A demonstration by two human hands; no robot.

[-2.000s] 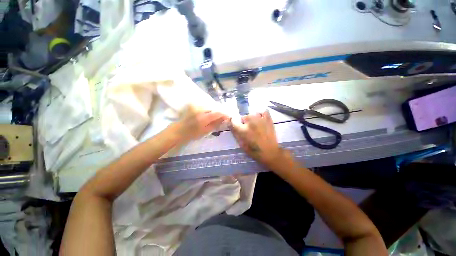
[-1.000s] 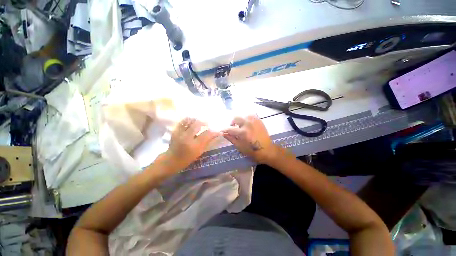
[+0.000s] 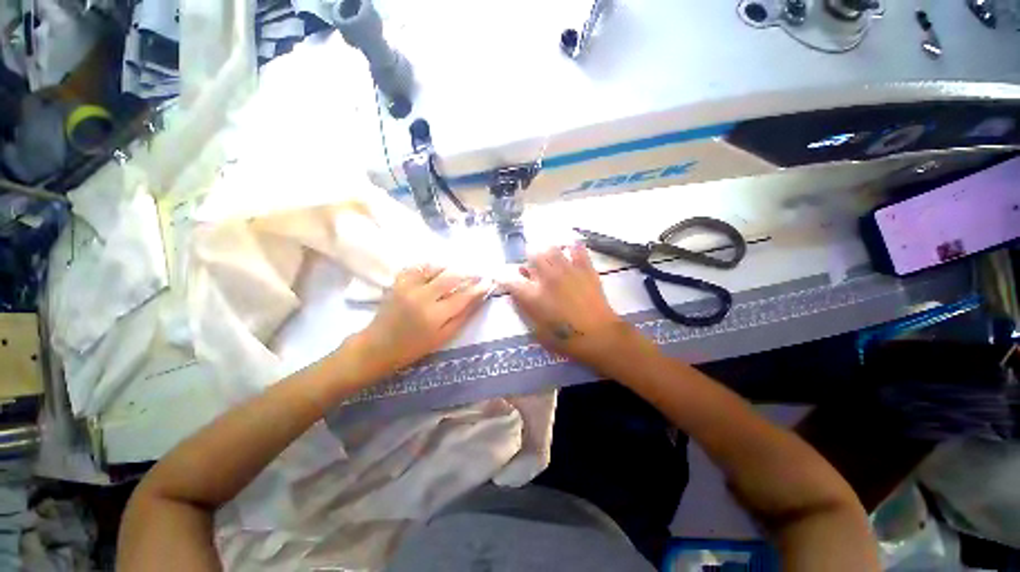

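Note:
White to cream fabric lies on the machine table left of the needle and hangs over the front edge into the lap. My left hand rests on its right part, fingers pointing at the needle area. My right hand is just right of it, fingertips bent down just in front of the presser foot. The fingertips of both hands meet at a white edge of cloth. Glare hides how the cloth sits under the foot.
Black scissors lie right of my right hand. A lit smartphone is farther right. A grey ruler strip runs along the front edge. The white sewing machine head spans the back. Scraps are piled top left.
Over the last second the right fingers have moved up closer to the presser foot, and the left hand stays close to its place. The camera view has shifted slightly.

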